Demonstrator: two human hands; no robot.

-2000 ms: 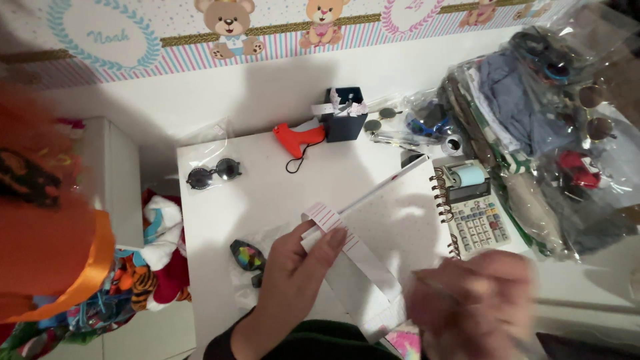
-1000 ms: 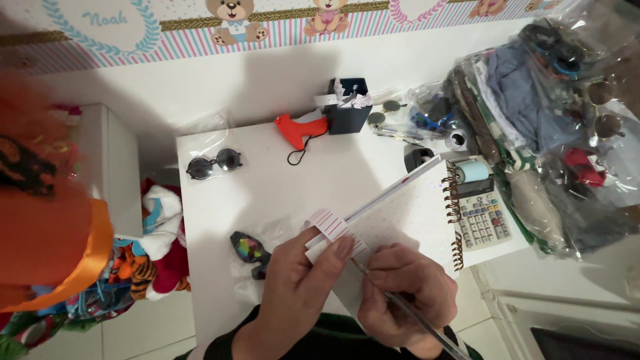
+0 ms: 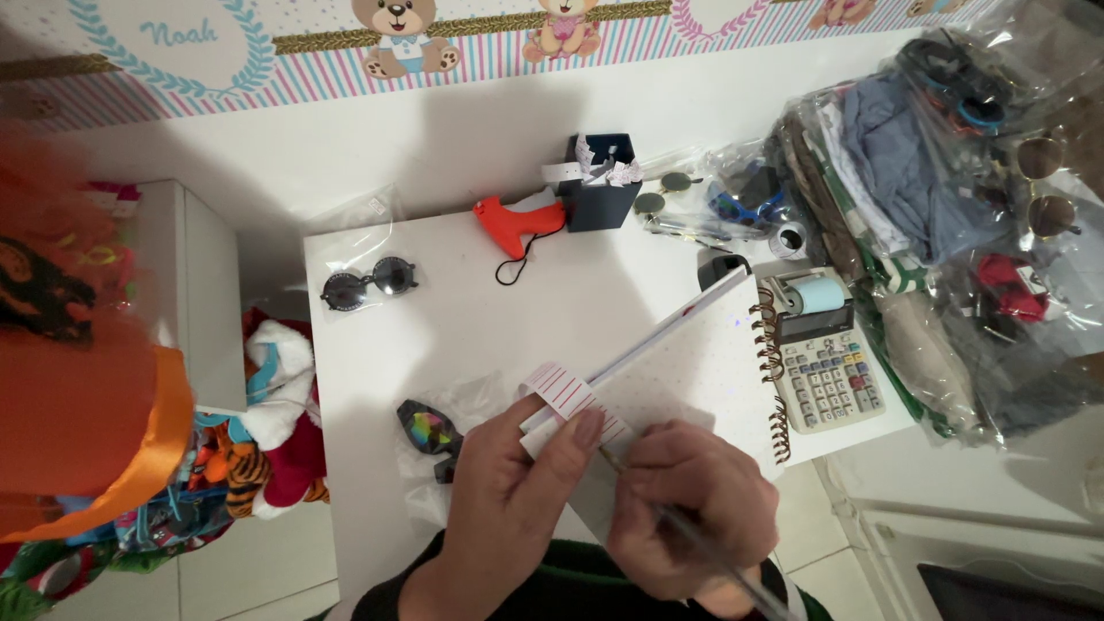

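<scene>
My left hand (image 3: 526, 483) holds a strip of white paper labels with red lines (image 3: 565, 392), its thumb pressed on the strip, over folded white paper. My right hand (image 3: 694, 509) grips a clear-barrelled pen (image 3: 716, 552), whose tip is at the strip's lower right end. Beneath and to the right lies an open spiral notebook (image 3: 711, 362) with dotted pages. A printing calculator (image 3: 828, 371) with a blue paper roll lies right of its wire binding. Bagged sunglasses with multicoloured lenses (image 3: 427, 429) lie just left of my left hand.
An orange-red tagging gun (image 3: 517, 224) and a dark box of paper scraps (image 3: 599, 203) stand near the wall. Round bagged sunglasses (image 3: 369, 283) lie at the upper left. Bagged clothes (image 3: 897, 164) pile up at right; an orange hat-like item (image 3: 86, 414) is at far left.
My right hand, blurred and farther right two seconds ago, has come in beside the left with the pen at the strip. The notebook page now shows under my hands.
</scene>
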